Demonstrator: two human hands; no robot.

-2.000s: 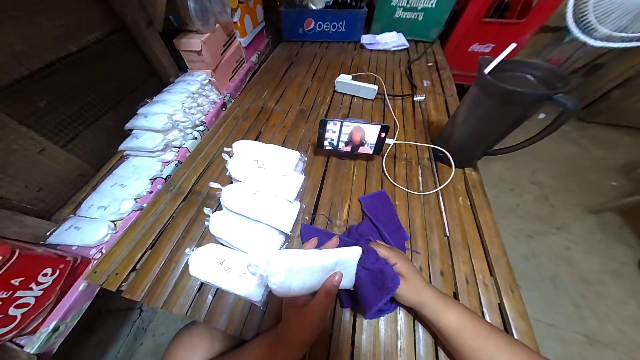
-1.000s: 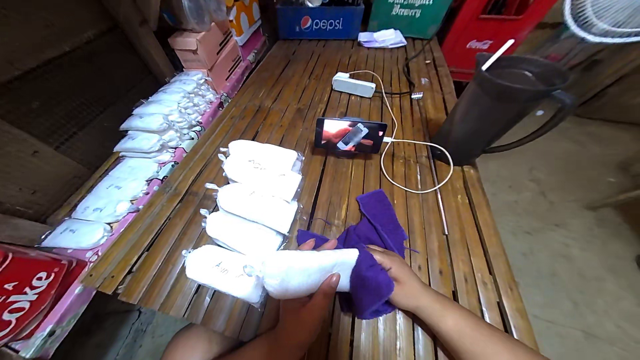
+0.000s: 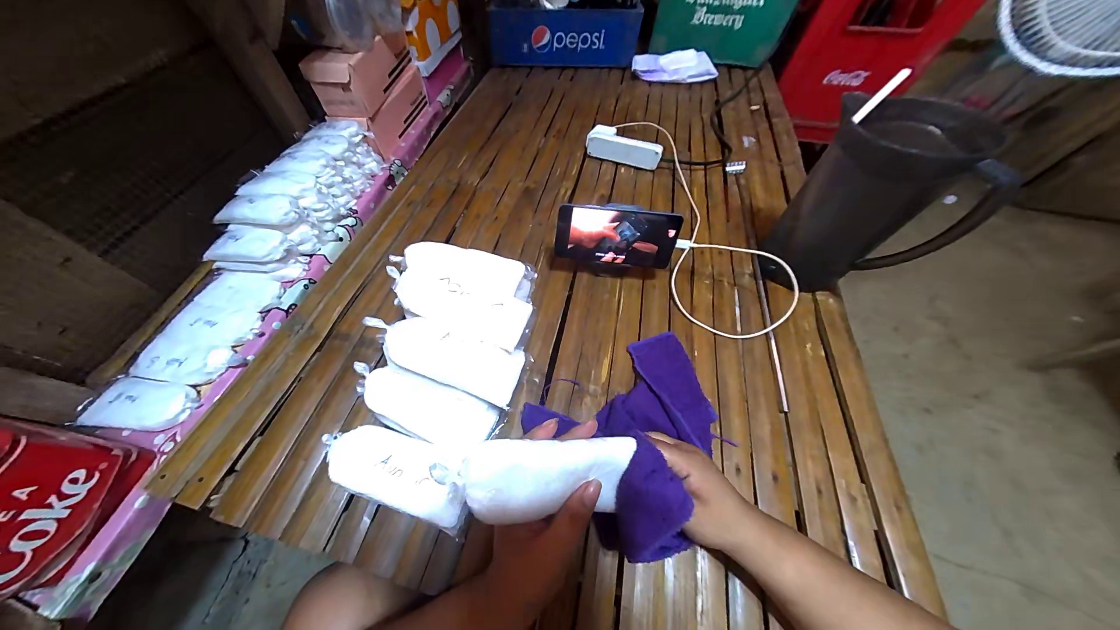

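My left hand (image 3: 547, 534) grips a plastic bag packed with white contents (image 3: 547, 477), its knotted end pointing left. A purple cloth (image 3: 654, 503) covers the right end of that bag, and my right hand (image 3: 704, 490) holds the cloth against it; some of those fingers are hidden. More of the cloth lies spread on the slatted bamboo table (image 3: 472, 166) beyond my hands. Several similar packed bags (image 3: 455, 359) lie in a column to the left, some bearing handwriting. The closest one (image 3: 394, 477) lies beside the knotted end of the held bag.
A propped phone (image 3: 619, 238) has a white cable running to a white power strip (image 3: 624, 149). A dark pitcher (image 3: 875, 192) stands at the table's right edge. More packed bags (image 3: 254, 210) line a pink surface at left. A blue Pepsi crate (image 3: 564, 37) is at the far end.
The picture on the phone's screen has changed. Both hands stay on the packed bag and the purple cloth, with no plain move.
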